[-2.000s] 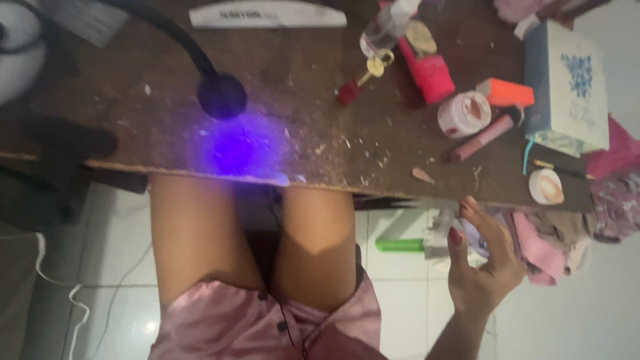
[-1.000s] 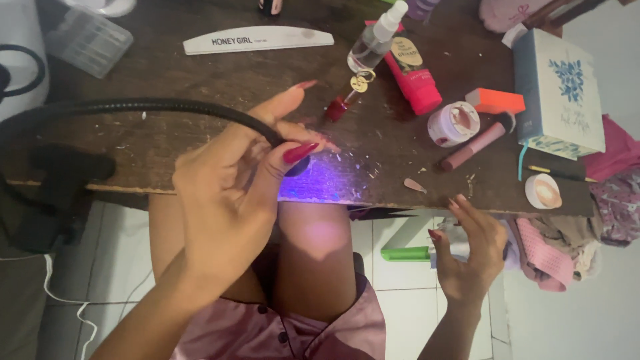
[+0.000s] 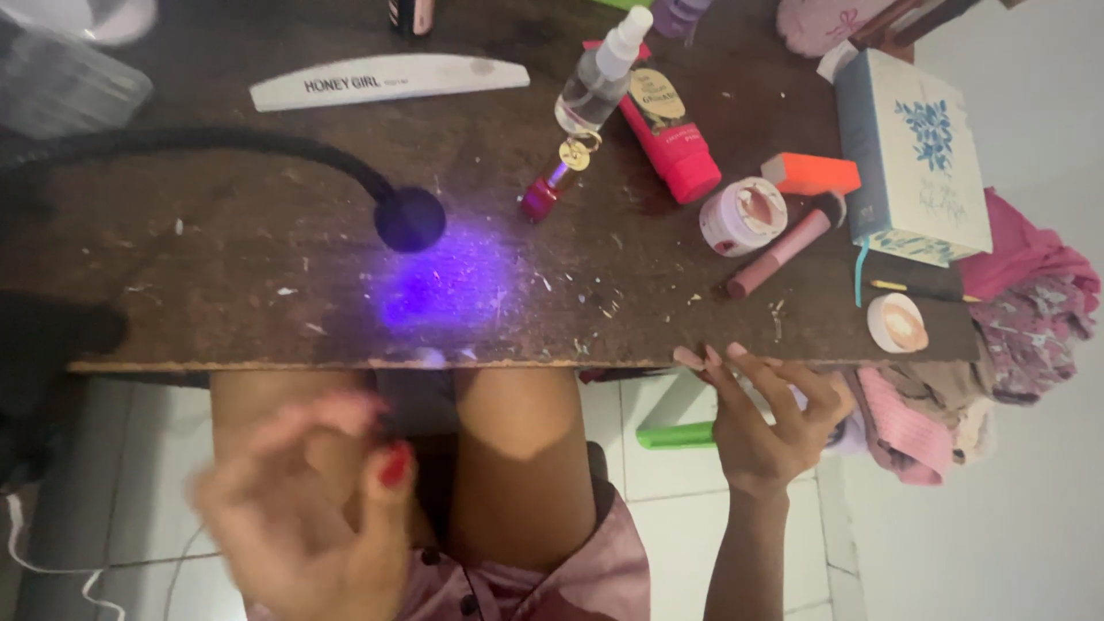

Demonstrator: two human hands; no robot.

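Note:
My left hand (image 3: 310, 509) is blurred over my lap, below the table edge, fingers apart and holding nothing that I can see. My right hand (image 3: 768, 414) is at the table's front edge, its fingertips by a loose artificial nail tip (image 3: 688, 358); whether they touch it I cannot tell. A black gooseneck lamp (image 3: 410, 220) casts violet light on the wooden table (image 3: 259, 233). Right of the lamp lies a small red bottle (image 3: 539, 198) with a gold-coloured charm (image 3: 573, 155). A white nail file (image 3: 388, 82) lies behind the lamp.
Toward the right are a clear spray bottle (image 3: 595, 82), a red tube (image 3: 673, 138), an open jar (image 3: 743, 216), a pink-handled brush (image 3: 785, 246), an orange block (image 3: 811, 174), a white-and-blue box (image 3: 918, 159) and a small round container (image 3: 897, 323). Clothes (image 3: 906, 423) are piled beyond the table's right end.
My left hand, at the lamp head one second ago, has come away from it down over my lap. My right hand has moved up to the nail tip at the table edge.

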